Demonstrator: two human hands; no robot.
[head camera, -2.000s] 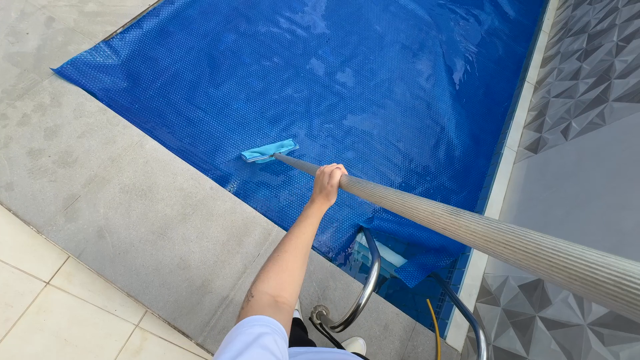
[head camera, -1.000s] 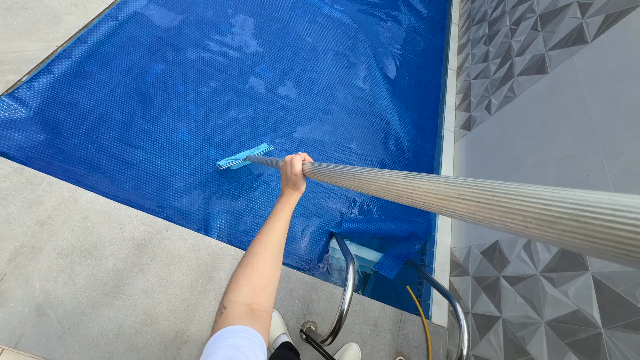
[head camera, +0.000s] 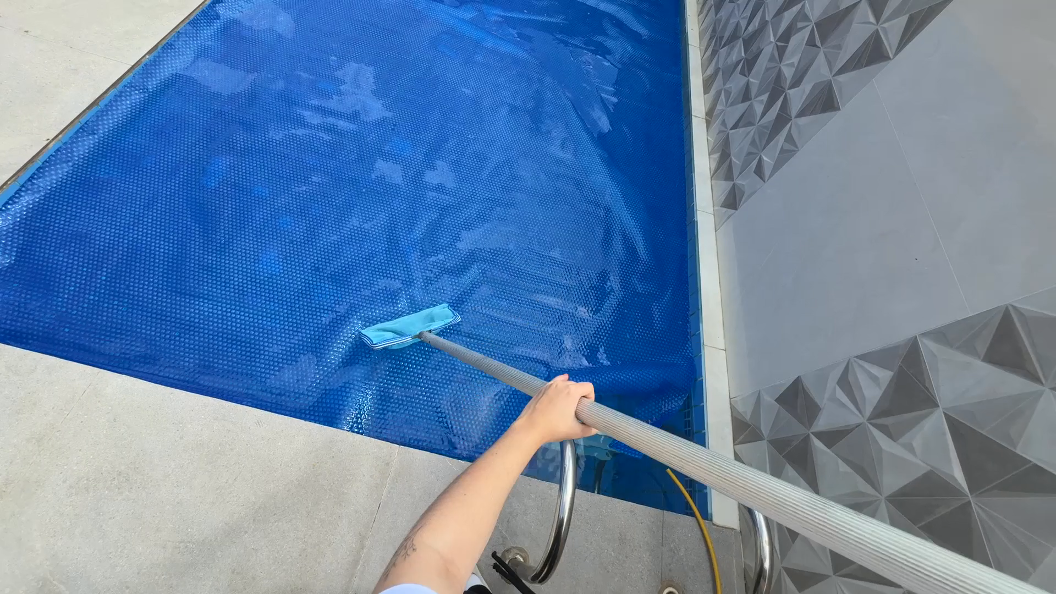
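Observation:
My left hand (head camera: 561, 409) is closed around a long ribbed metal pole (head camera: 709, 466), which runs from the lower right toward the pool. At the pole's far end a flat head wrapped in a light blue cloth (head camera: 411, 327) rests on the blue bubble pool cover (head camera: 495, 206). The cover lies over the water, with small wrinkles and wet, shiny patches. Near the ladder its corner is folded back and some water shows. My right hand is out of view.
Two curved steel handrails (head camera: 564, 511) rise at the pool's near right corner, with a yellow hose (head camera: 700, 516) between them. Grey stone paving (head camera: 206, 478) borders the near side. A wall with faceted grey tiles (head camera: 907, 429) stands along the right.
The view has shifted. The cloth-wrapped head has stayed on the cover while the pole's angle has become steeper in view. My left hand has kept its hold on the pole.

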